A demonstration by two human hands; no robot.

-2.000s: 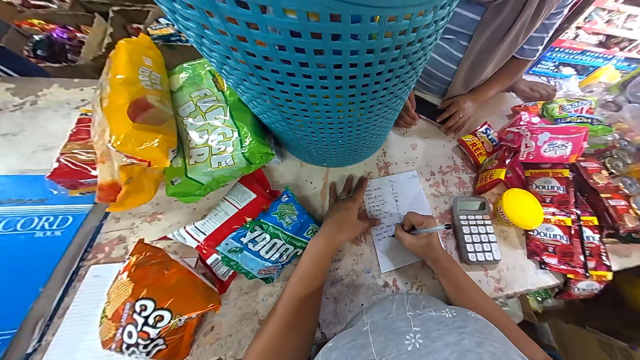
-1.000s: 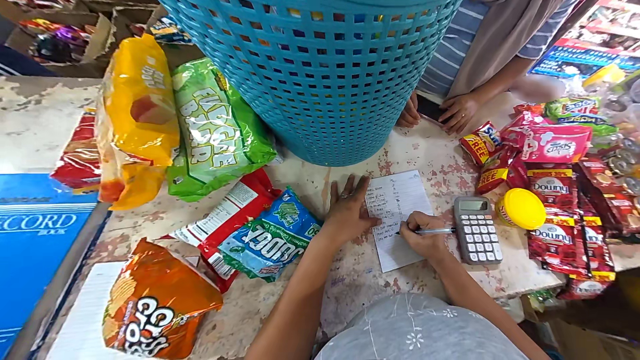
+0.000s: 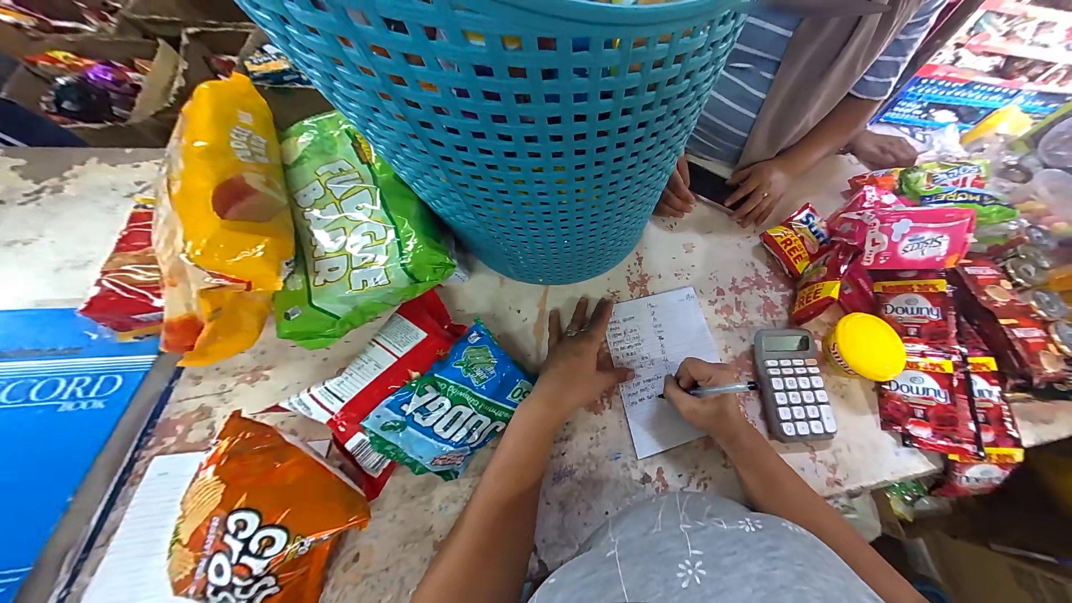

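Observation:
My right hand is closed on a pen, its tip on the lower part of a sheet of paper that bears a handwritten list. Palm down on the counter, my left hand has its fingers spread, its thumb side touching the paper's left edge. A grey calculator lies to the right of my right hand, with a yellow-lidded tub beside it. Left of my left hand are a blue Fudgee snack pack and a red pack.
A tall teal plastic basket stands behind the paper. Green, yellow and orange snack bags and a blue record book are at left. Red sachets lie at right. Another person's hands rest on the counter across from me.
My right hand with the pen has moved slightly down and left on the paper. My left hand has stayed beside the sheet.

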